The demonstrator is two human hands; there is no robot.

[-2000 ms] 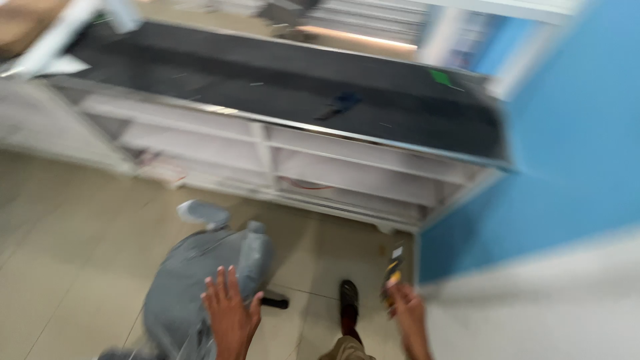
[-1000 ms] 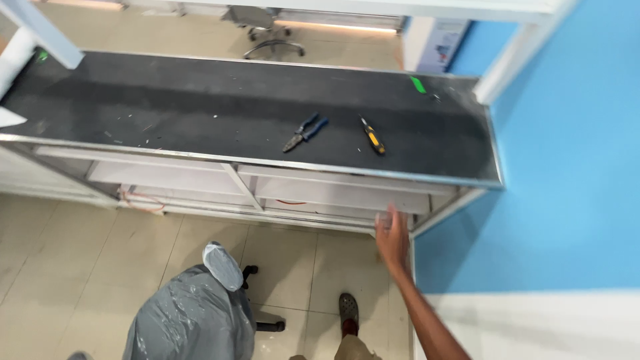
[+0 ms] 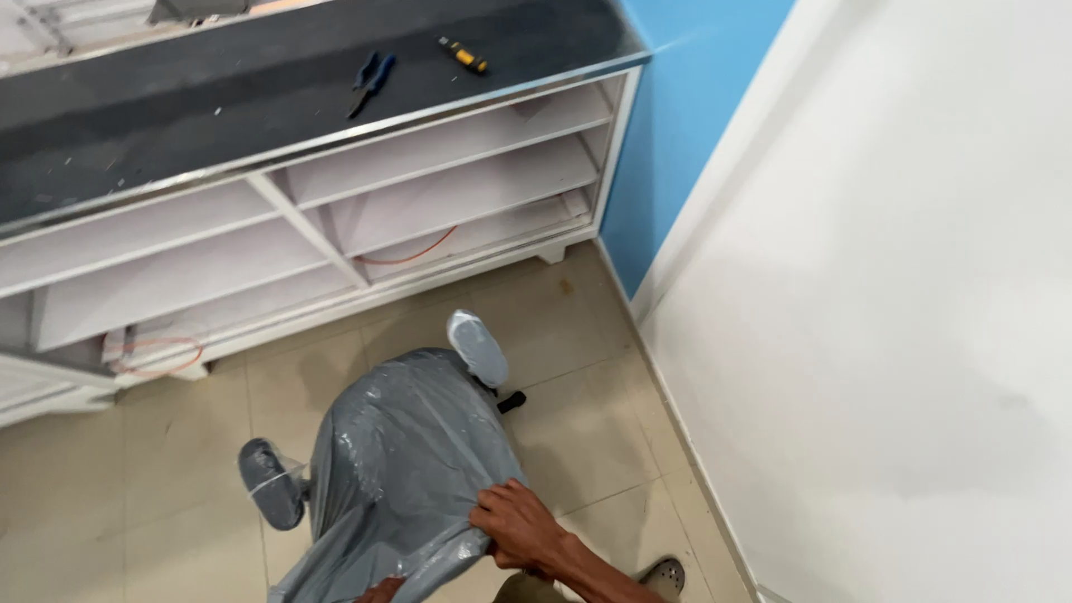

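A swivel chair stands low in the view under a grey plastic cover [image 3: 410, 435], with its wrapped armrests [image 3: 479, 347] sticking out at both sides. My right hand [image 3: 515, 523] grips a bunched edge of that cover near the seat's right side. At the bottom edge, only part of my left hand [image 3: 381, 590] shows against the plastic; its fingers are mostly hidden. On the black countertop lie blue-handled pliers [image 3: 371, 84] and a yellow and black screwdriver [image 3: 464, 55], both away from my hands.
Beyond the chair runs a white shelf unit [image 3: 301, 222] with a black countertop [image 3: 167, 109] and orange cable [image 3: 410, 258] on its lower shelves. A blue wall [image 3: 695, 109] and a white wall [image 3: 863, 335] stand at the right. My shoe [image 3: 664, 576] is on the tiled floor.
My right hand has moved from near the shelf unit down to the chair's cover and closed on it. The yellow tool, in my right hand two seconds ago, lies on the countertop. The view has turned.
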